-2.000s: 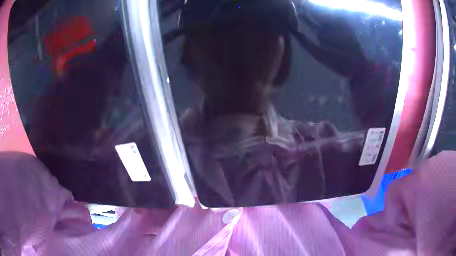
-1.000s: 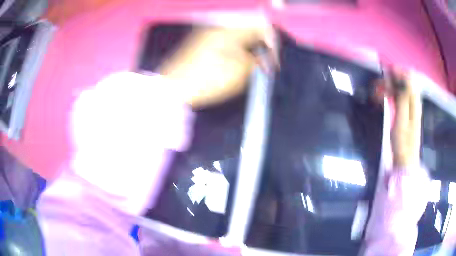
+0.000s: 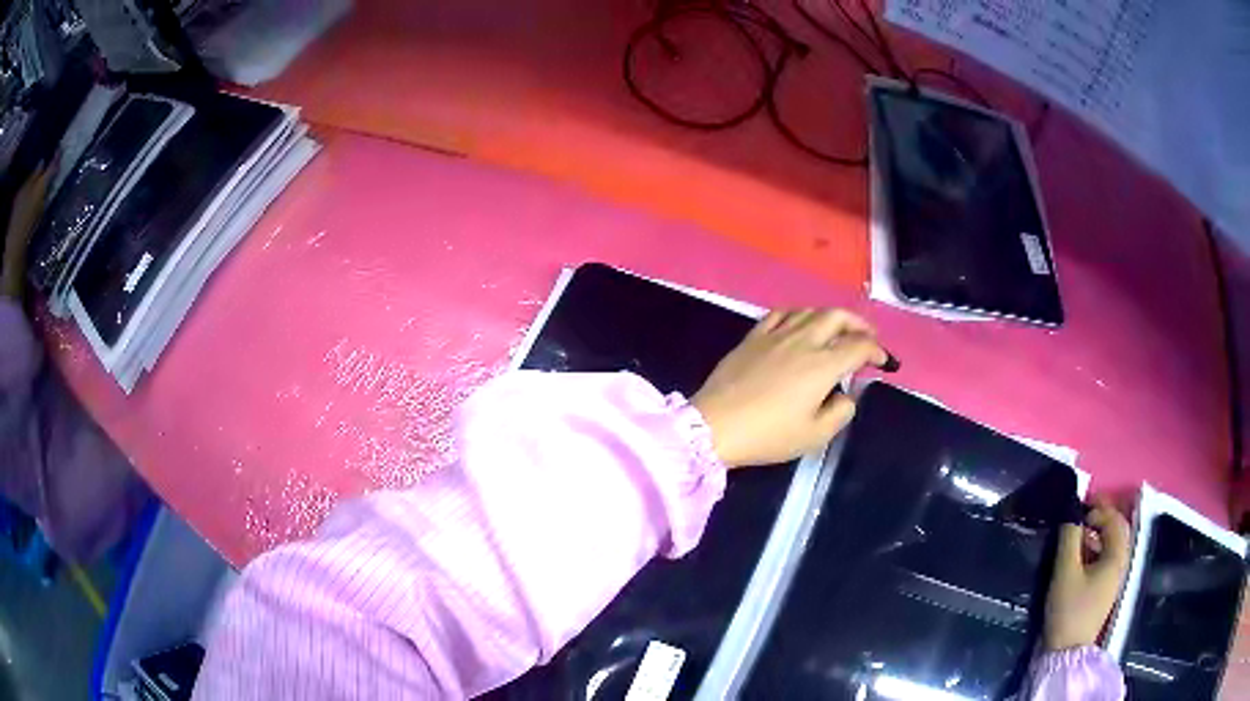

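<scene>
Two large dark tablets lie side by side in front of me. The left tablet (image 3: 638, 322) is partly covered by my left arm and has a white label low on it. The right tablet (image 3: 891, 534) has a dark, glossy screen with lamp reflections. My left hand (image 3: 795, 388) reaches across the left tablet and grips the right tablet's upper left corner, with a black cot on a fingertip. My right hand (image 3: 1090, 575) has bent fingers against the right tablet's right edge near its upper corner. The fingertip contacts are partly hidden.
Tablets with white sheets are stacked (image 3: 206, 226) at far left, beside another person's arm (image 3: 21, 274). A separate tablet (image 3: 966, 206) lies at the far side near black cables (image 3: 699, 123) and printed paper (image 3: 1083, 55). Another tablet (image 3: 1186, 603) is at right. A bin (image 3: 172, 589) is below left.
The view has swung up and back, showing more of the bench. Both hands, out of view two seconds ago, now show sharply at the right tablet; one second ago they were blurred there.
</scene>
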